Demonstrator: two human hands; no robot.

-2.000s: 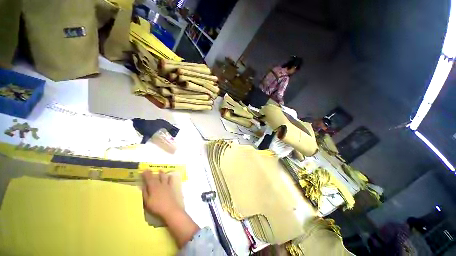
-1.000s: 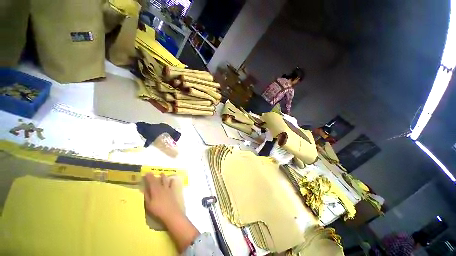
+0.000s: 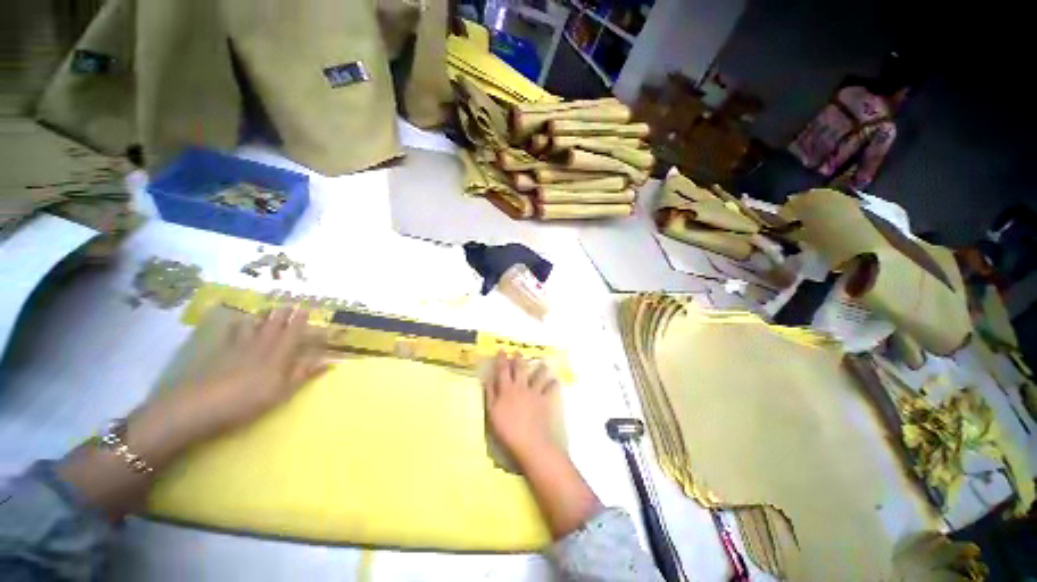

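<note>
A bag panel with its yellow side up (image 3: 353,455) lies in front of me, khaki showing at both sides. A long yellow bar with a black centre strip (image 3: 404,327) lies along its far edge. My left hand (image 3: 267,355) rests palm down on the panel's left far corner, fingers against the bar. My right hand (image 3: 521,404) lies flat on the right far corner, fingertips near the bar's right end. Neither hand grips anything. Small metal pieces line the bar's far side, partly hidden by my left hand, and more lie loose (image 3: 273,264) beyond it.
A blue parts bin (image 3: 227,196) stands far left, before upright khaki bags (image 3: 313,91). A bottle (image 3: 523,291) touches a black cloth (image 3: 506,264). A hammer (image 3: 625,430) and panel stack (image 3: 773,421) lie right. Folded bodies (image 3: 580,159) are behind; a person is at upper right.
The view has turned left, so the things appear further right. My left hand and wrist bracelet have come into view, the hand on the panel. My right hand stays at the panel's right corner.
</note>
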